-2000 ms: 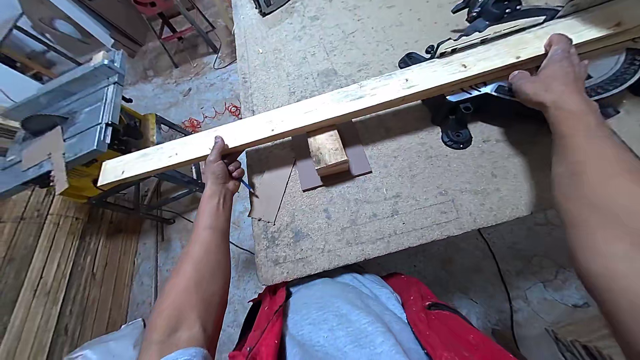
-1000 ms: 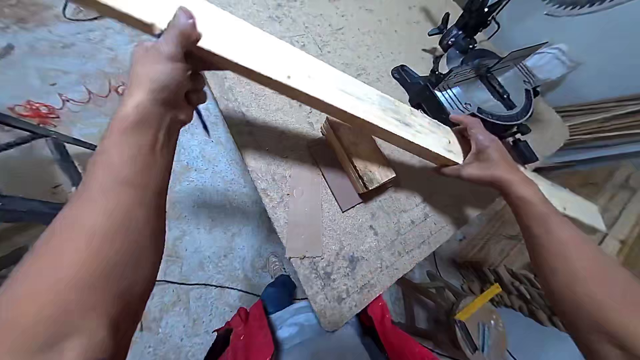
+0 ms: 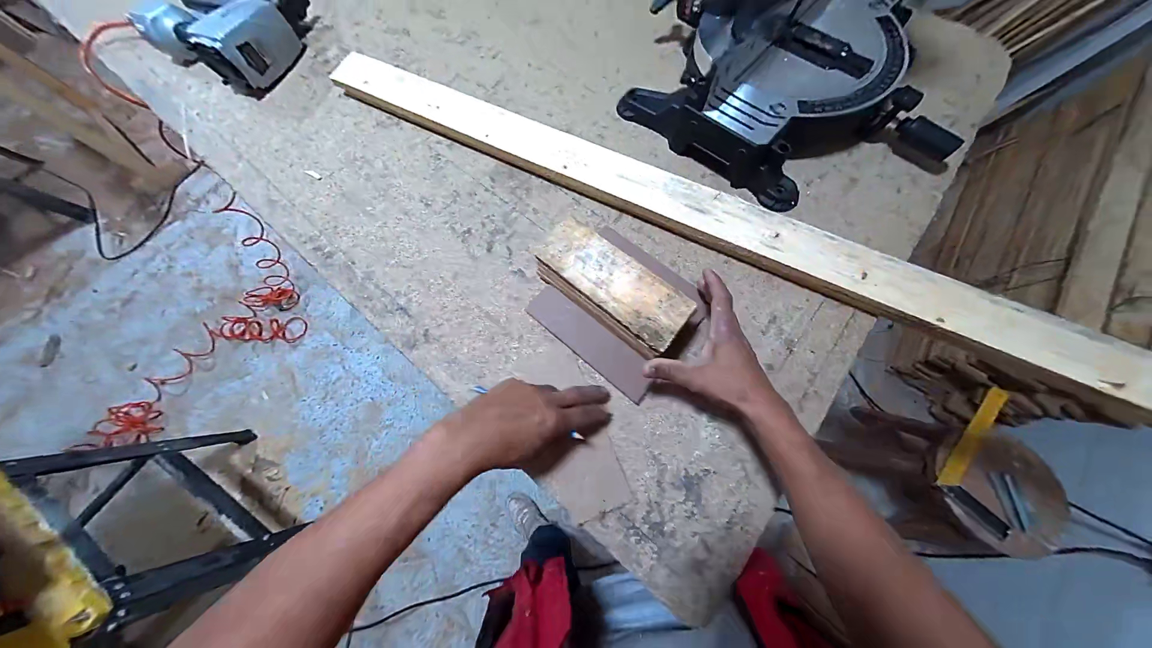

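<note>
A stack of short wood blocks (image 3: 616, 283) lies on a brown sheet (image 3: 585, 346) on the particleboard worktop (image 3: 432, 243). At the stack's near right end is my right hand (image 3: 715, 355), thumb and fingers spread around the corner. My left hand (image 3: 531, 423) rests over a second thin brown piece (image 3: 585, 477), with a blue pen or pencil (image 3: 577, 436) partly hidden under its fingers. Beyond the stack, a long pine board (image 3: 648, 180) lies across the worktop, its right end reaching past the edge; neither hand touches it.
A miter saw (image 3: 783, 99) stands at the back right, close to the board. A nail gun (image 3: 243, 40) with an orange hose lies at the back left. A red coiled air hose (image 3: 270, 297) is on the floor, beside a black metal stand (image 3: 189, 486). A round stool (image 3: 1008, 499) holds tools.
The long board, held in both hands before, now lies on the worktop. Both hands have come off it, the right to the block stack and the left to the thin brown piece. The view has shifted.
</note>
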